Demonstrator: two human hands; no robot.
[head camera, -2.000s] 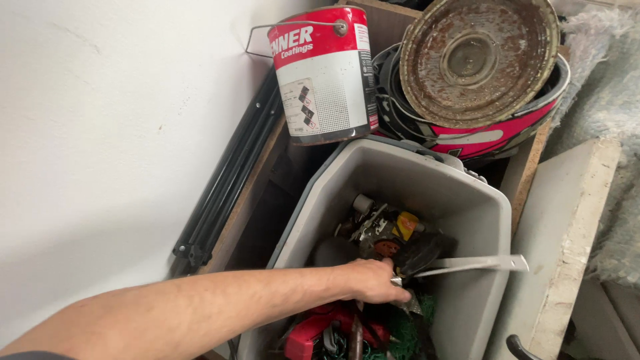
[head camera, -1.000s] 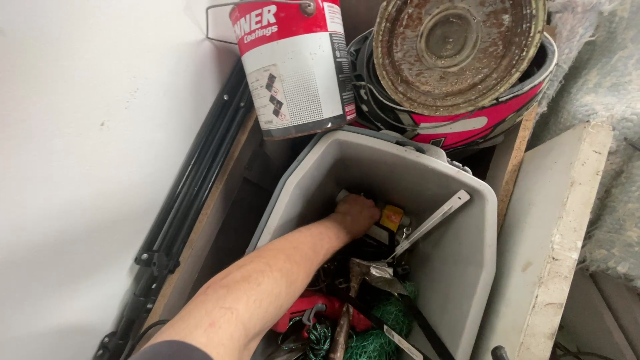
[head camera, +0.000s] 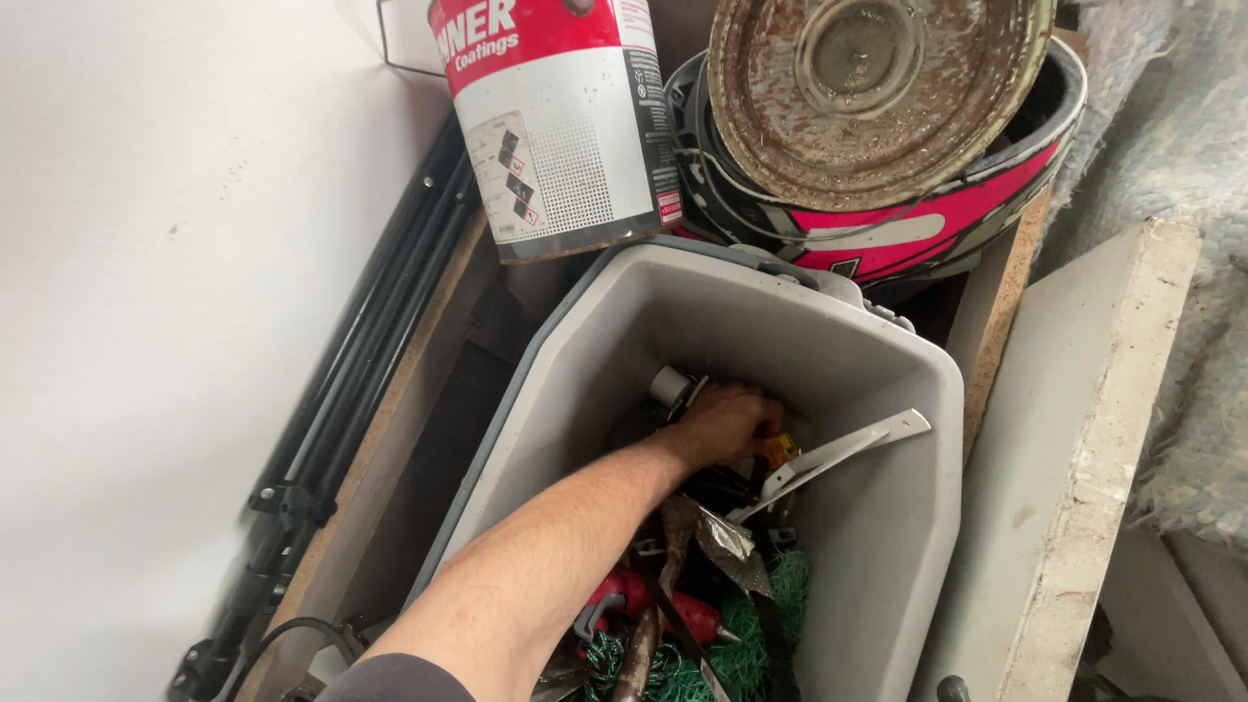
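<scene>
My left hand (head camera: 731, 424) reaches deep into a grey plastic bin (head camera: 858, 331), its fingers curled down beside a small yellow object (head camera: 780, 448). Whether it grips anything is hidden. A white cylindrical piece (head camera: 669, 385) lies just left of the hand. To its right, a pale perforated metal strip (head camera: 848, 448) leans towards the bin wall. Nearer the bottom of the view are a red tool with a pointed tip (head camera: 692, 616), green netting (head camera: 756, 634), a rusty metal bar (head camera: 643, 643) and a crumpled silvery piece (head camera: 724, 534). My right hand is out of view.
A red and white paint can (head camera: 556, 127) stands beyond the bin. Beside it, a rusty round lid (head camera: 858, 88) rests on a pink and black bucket (head camera: 907, 244). Black folded tripod-like legs (head camera: 351, 341) lean at left; a pale board (head camera: 1063, 419) stands at right.
My left hand has moved from the middle of the bin's contents towards its far side. The pale strip, close by the hand at first, now leans apart from it.
</scene>
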